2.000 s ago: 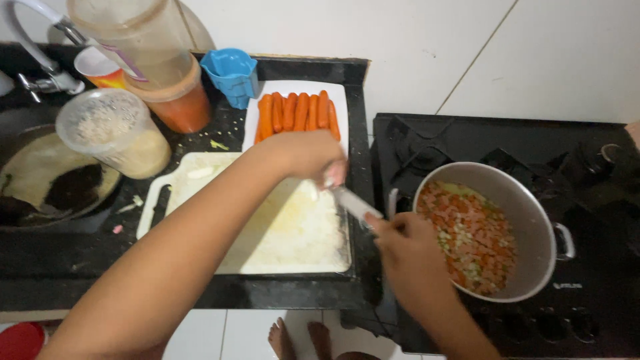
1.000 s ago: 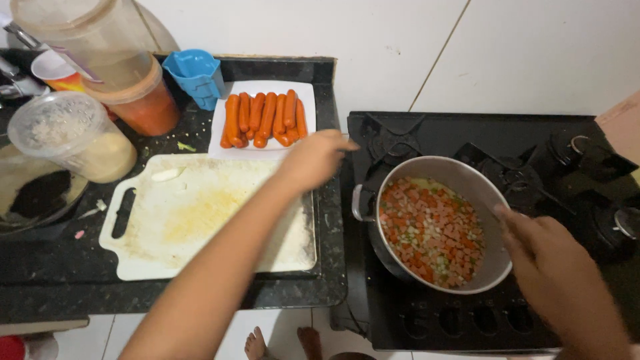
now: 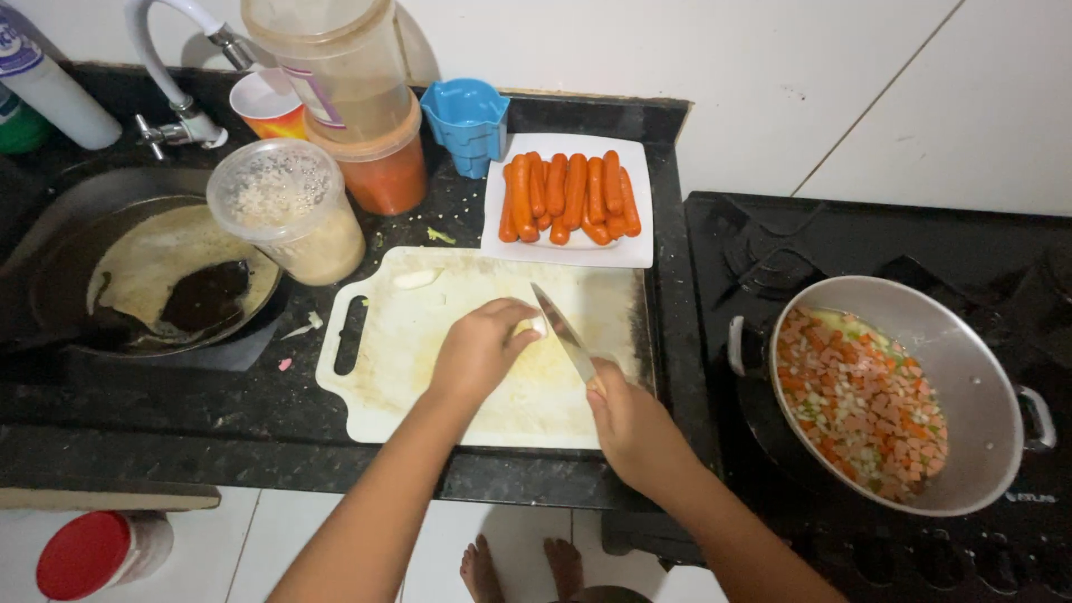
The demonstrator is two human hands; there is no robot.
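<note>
My left hand (image 3: 486, 343) pinches a small white piece, possibly a garlic clove (image 3: 538, 325), over the white plastic cutting board (image 3: 402, 360). In my right hand (image 3: 632, 419) is a kitchen knife (image 3: 563, 331), its blade pointing up and left, close beside that piece. Another pale clove-like piece (image 3: 417, 279) lies near the board's upper left corner. Behind the board, a white square plate (image 3: 641, 251) holds several sausages (image 3: 575, 193). To the right, an aluminum pot (image 3: 980, 419) on the black stove contains diced orange, pink, white and green pieces (image 3: 871, 402).
At the left, a pan (image 3: 59, 201) with cloudy liquid sits in the sink area below a faucet (image 3: 188, 126). Stacked plastic containers (image 3: 385, 172), a tub of pale contents (image 3: 314, 243) and a blue plastic cup (image 3: 467, 126) stand behind the board. A red-lidded bucket (image 3: 84, 554) is on the floor.
Both hands have come back over the cutting board; a second ago my right hand was at the pot's rim and my left hand above the board's right edge. The view has shifted.
</note>
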